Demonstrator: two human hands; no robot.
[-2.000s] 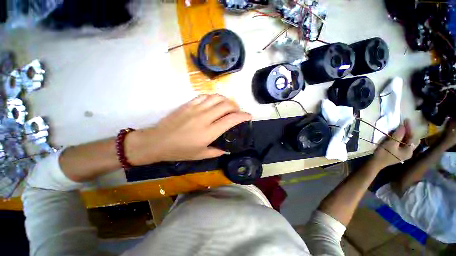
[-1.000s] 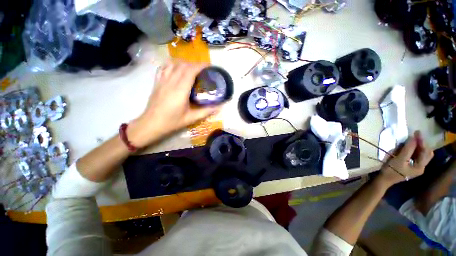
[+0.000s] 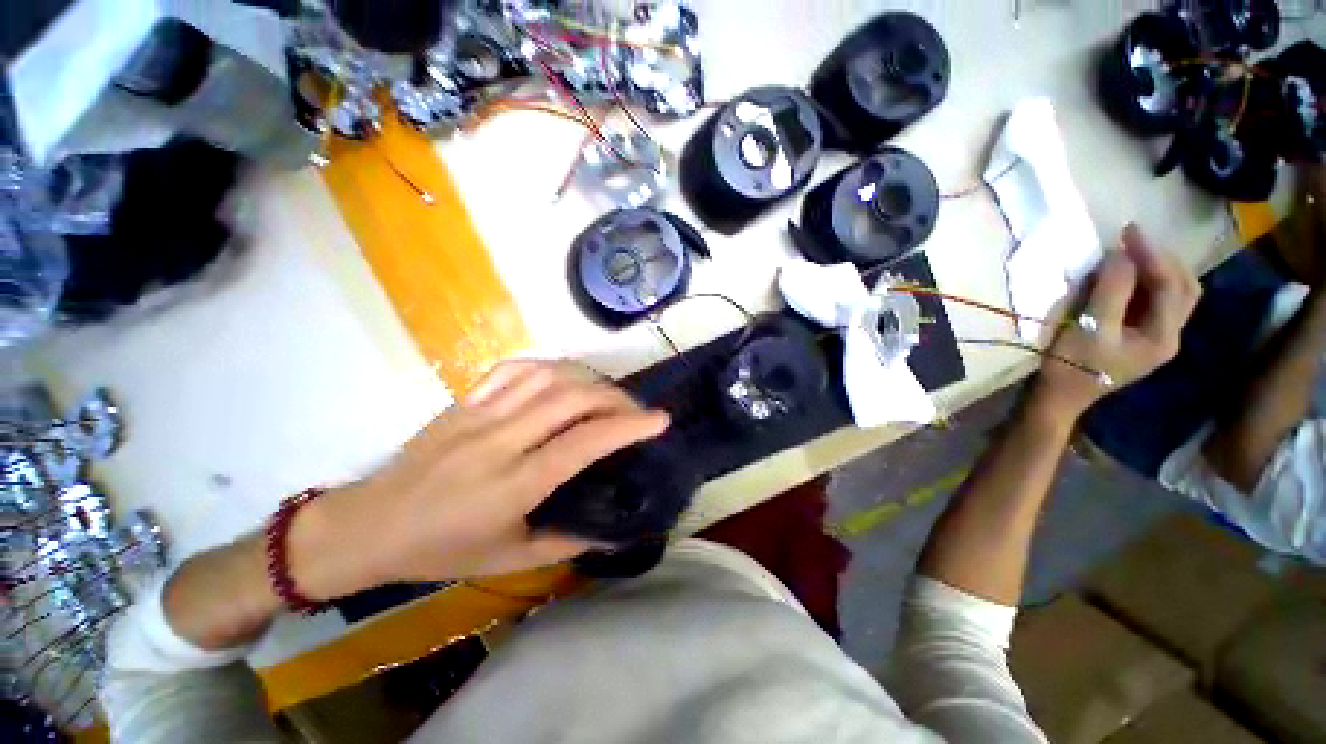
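My left hand point(image 3: 480, 472) is closed around a black camera housing point(image 3: 628, 487) at the table's front edge; its palm side is hidden. My right hand point(image 3: 1120, 313) is raised at the right, fingers curled, with lead wires point(image 3: 1025, 316) running to it from a small silver LED board point(image 3: 890, 320). The board lies over a crumpled white cloth point(image 3: 890, 381) on the black mat point(image 3: 931, 313). Another black housing point(image 3: 774, 375) stands on the mat left of the cloth. Part of a further black piece shows below my left hand.
Several black housings point(image 3: 756, 153) stand beyond the mat. A second white cloth point(image 3: 1040, 204) lies at right. Loose silver boards point(image 3: 495, 58) are piled at the back and more point(image 3: 87, 509) at far left. A plastic bag point(image 3: 44, 233) is upper left. Clustered units point(image 3: 1229, 102) and a person's arm point(image 3: 1280, 378) are at right.
My left hand has come back from the taped area to the front edge and covers a housing there. The camera view has shifted. The right hand still has the wires.
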